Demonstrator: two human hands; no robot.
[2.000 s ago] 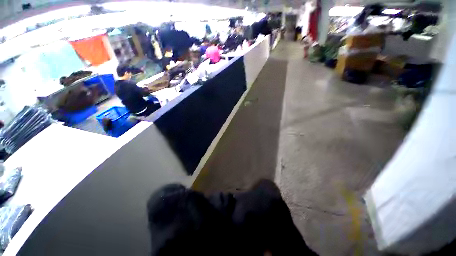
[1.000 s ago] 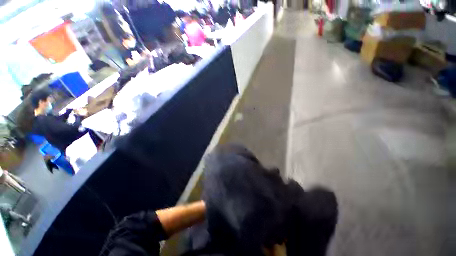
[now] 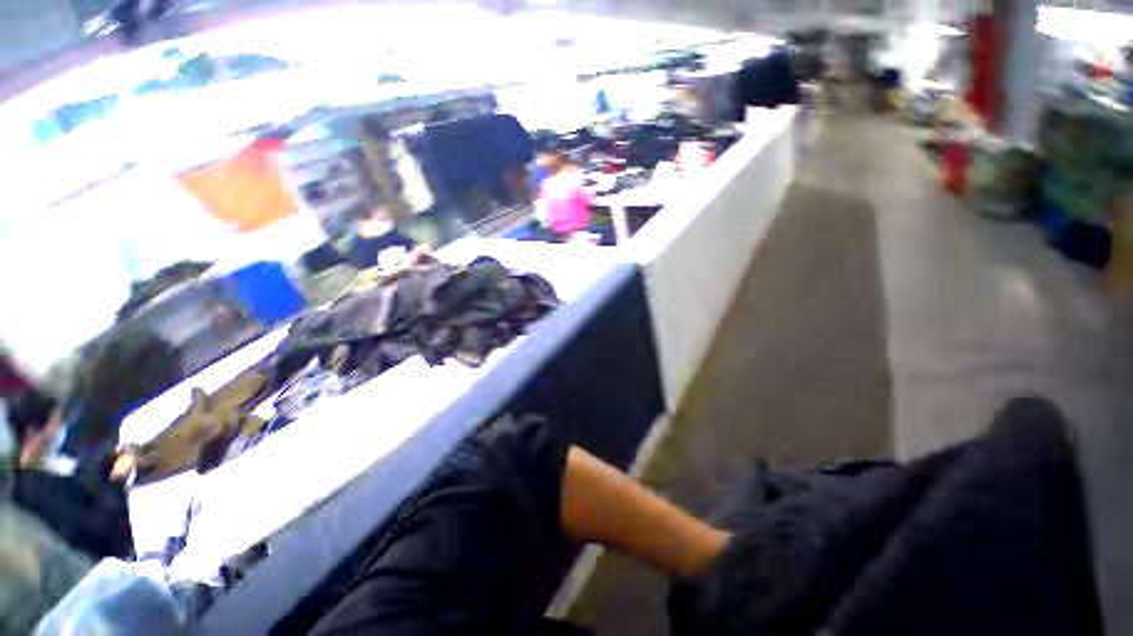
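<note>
A loose armful of dark garments (image 3: 895,534) fills the lower right of the head view, carried against my body. My left arm, in a black sleeve, reaches in from the bottom; the bare wrist of my left hand (image 3: 696,547) goes into the bundle. The fingers of my left hand are hidden by the cloth, which it holds. My right hand does not show.
A low partition (image 3: 721,236), dark near me and white further on, runs along my left. Behind it, a white table (image 3: 336,454) bears dark garments, with seated people beyond. The grey floor aisle (image 3: 944,298) runs ahead, sacks (image 3: 1000,186) at its right.
I have moved forward along the partition and the view has swung left. The bundle now lies further right in view. Fingers seen below it a second ago no longer show.
</note>
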